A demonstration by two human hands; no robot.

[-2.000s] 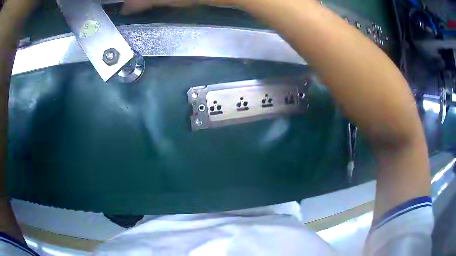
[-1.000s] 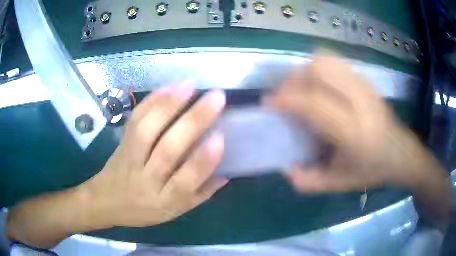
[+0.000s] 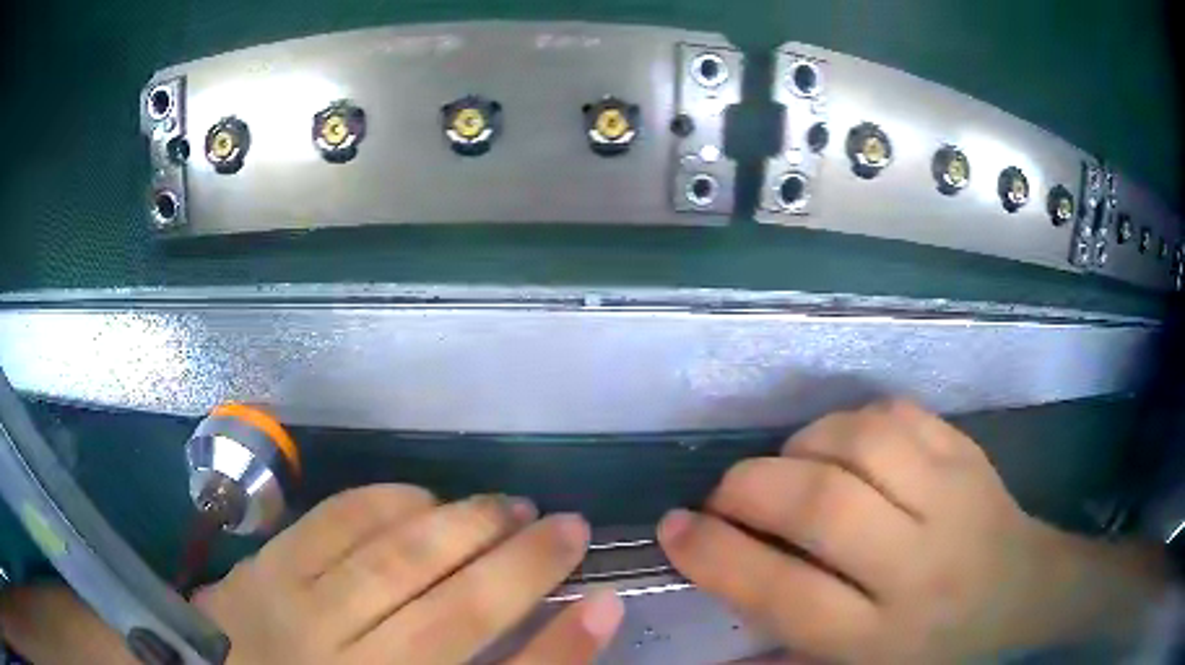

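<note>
My left hand and my right hand are low in the head view, facing each other. Their fingers rest on and around a flat pale metal plate, with small dark dots on its face and a dark slot along its far edge. My palms and the frame's bottom edge hide most of it, and I cannot tell whether it lies on another fixture. Beyond the rail, a grey fixture strip lies with a row of round black-rimmed, gold-centred components in its seats.
A second fixture strip and part of a third continue the row to the right. A wide silver rail crosses the green bench. A silver fitting with an orange ring and a metal bar stand at lower left.
The view has shifted towards the fixture row, which looks larger. Both hands have come in from the sides since the first frame, and now sit lower and steadier at the plate.
</note>
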